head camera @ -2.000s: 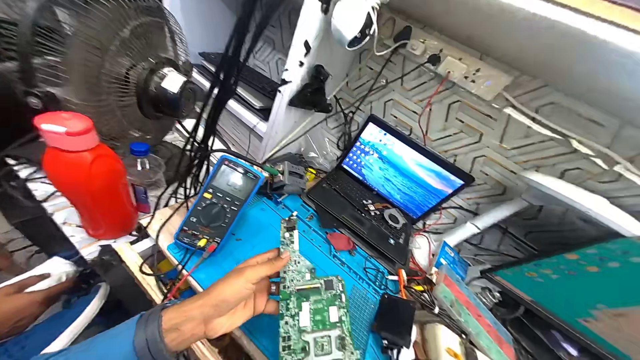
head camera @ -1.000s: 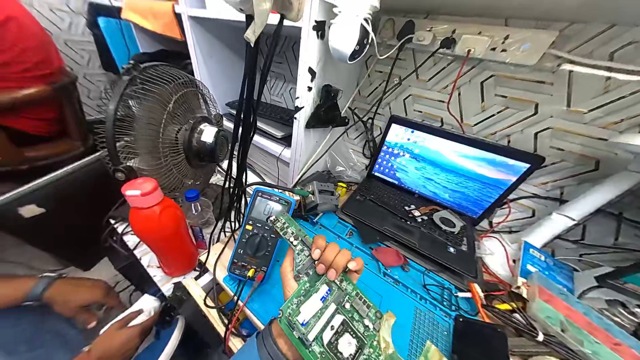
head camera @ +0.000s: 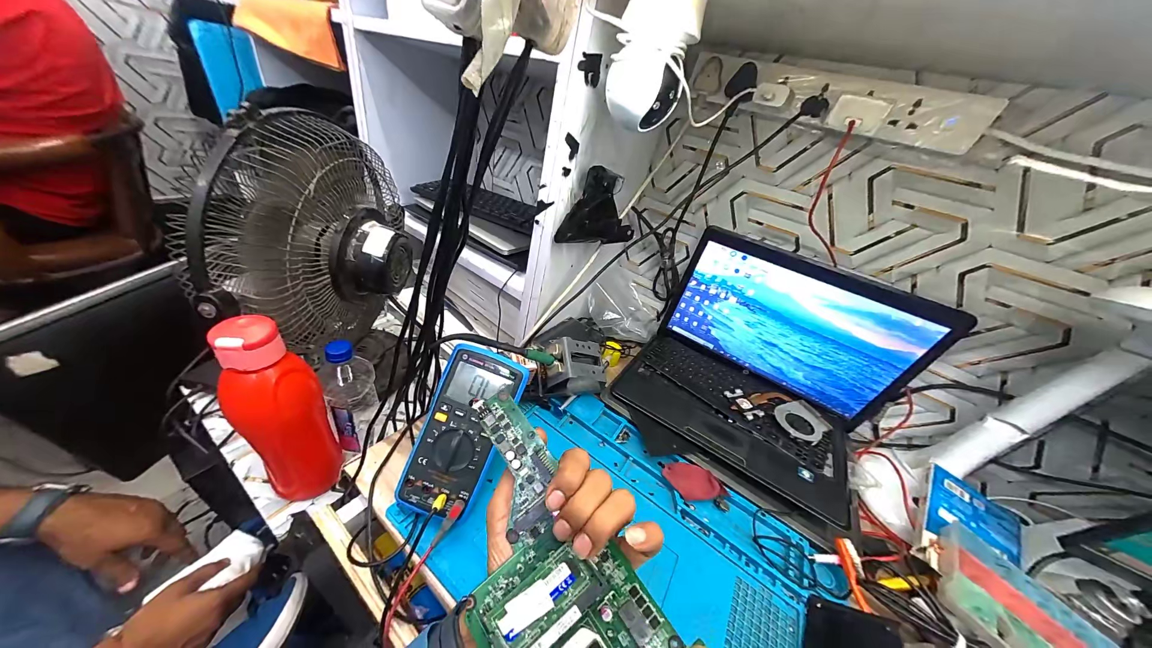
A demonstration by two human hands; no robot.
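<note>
A green laptop motherboard [head camera: 549,598], with a narrow arm pointing up and left, is in my left hand [head camera: 585,513]. The palm lies behind the board and the fingers curl over its narrow part from the right; a dark cuff shows at the wrist. The board's narrow end overlaps the right side of a blue-cased digital multimeter [head camera: 454,445] with a lit display. Under the hand lies a blue repair mat [head camera: 661,571]. My right hand is out of view. Behind the mat, an open black laptop [head camera: 810,324] carries a loose cooling fan [head camera: 801,421] on its palm rest.
A red bottle [head camera: 274,418], a clear bottle [head camera: 349,391] and a wire fan [head camera: 292,216] stand left. Black cables [head camera: 441,216] hang beside the multimeter. Another person's hands [head camera: 117,540] hold something white at lower left. A plastic box [head camera: 1008,598] and tangled wires are at right.
My left hand, first beside the motherboard's narrow part with fingers mostly behind it, now wraps its fingers over the front. The board has tilted left. The view has turned markedly.
</note>
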